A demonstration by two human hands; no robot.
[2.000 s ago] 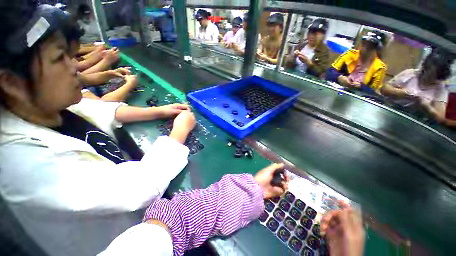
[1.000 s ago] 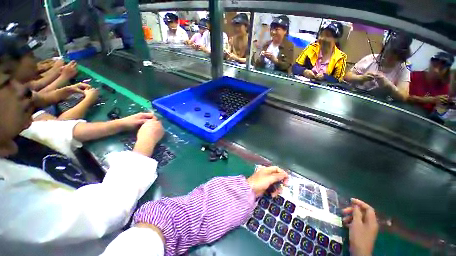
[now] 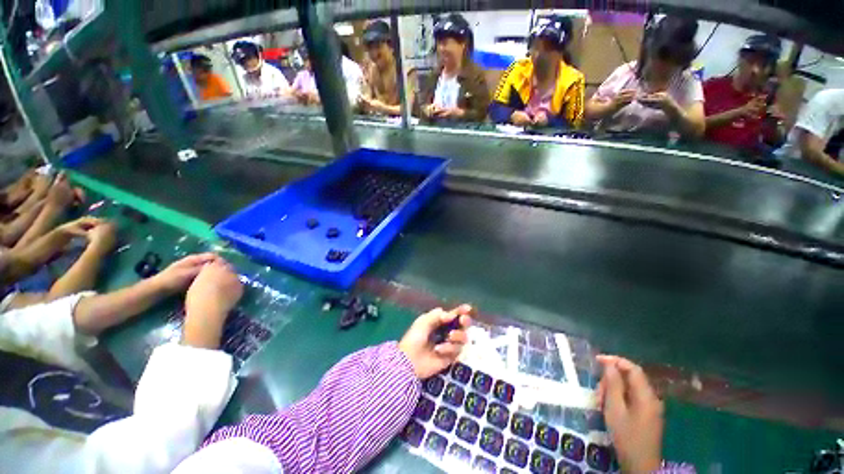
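My left hand [image 3: 433,343] holds a small black unit [image 3: 447,328] between thumb and fingers, over the upper left corner of the sticker sheet. My right hand [image 3: 633,407] is at the sheet's right edge, thumb and fingers close together; whether a small piece is between them is too blurred to tell. The sticker sheet [image 3: 527,393] lies on the green bench, with rows of black rounded squares [image 3: 495,414] bearing ring marks in its near part. Its far part shows white strips and emptied cells with pale outlines.
Several loose black units [image 3: 350,310] lie on the bench between the sheet and a blue bin [image 3: 338,276] holding packed black units. At left, a neighbour's white-sleeved arms [image 3: 130,310] work over a similar sheet [image 3: 242,335]. A dark conveyor [image 3: 592,255] runs beyond; people sit across it.
The view has swung right, so bin and neighbour appear farther left. My left hand still has the black unit. My right hand has moved off the sheet's squares to its right edge.
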